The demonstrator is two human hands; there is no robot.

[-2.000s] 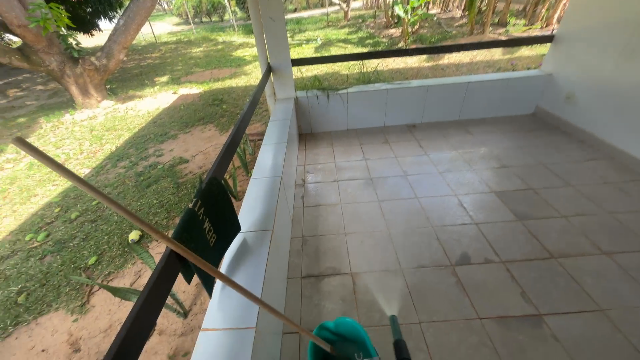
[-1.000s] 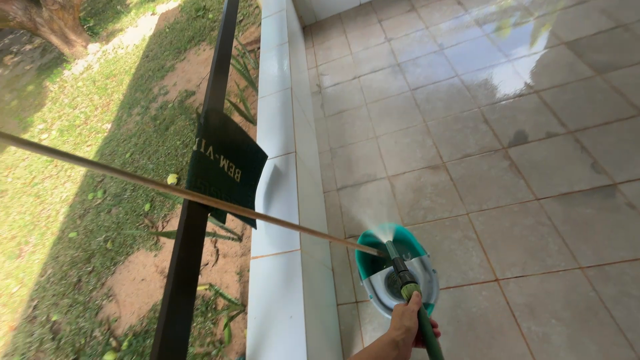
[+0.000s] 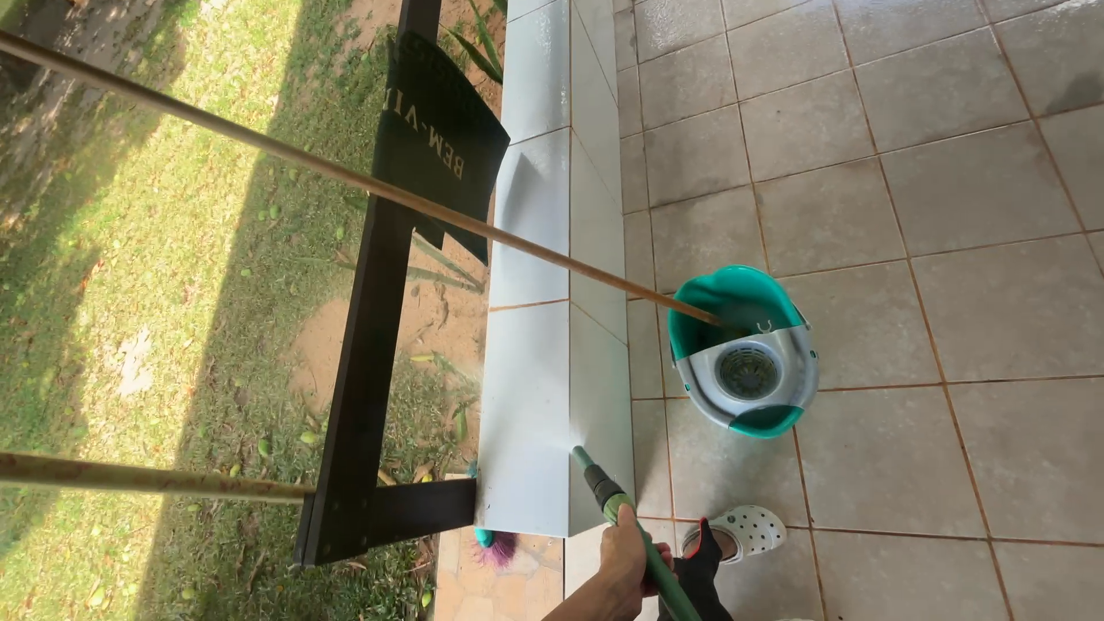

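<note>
My left hand (image 3: 627,556) is closed around a green garden hose (image 3: 660,569) with a dark-collared spray nozzle (image 3: 595,477). The nozzle points at the white tiled low wall (image 3: 526,388), and a fine spray shows by its tip. Right of the wall, a teal mop bucket (image 3: 737,289) with a grey wringer insert (image 3: 802,371) stands on the tiled floor. A long wooden pole (image 3: 535,250) slants out of the bucket across the wall and dark rail; its lower end is hidden in the bucket. My right hand is out of view.
A dark wooden rail (image 3: 354,388) runs beside the wall, with a dark green lettered cloth or mat (image 3: 448,138) over it. A second pole (image 3: 155,477) meets the rail's near end. Purple bristles (image 3: 496,549) show below the wall. My foot in a white clog (image 3: 753,530) is near the bucket.
The nozzle has moved from over the bucket to the low wall on the left, with my left hand around the hose. The view has tilted down since two seconds ago.
</note>
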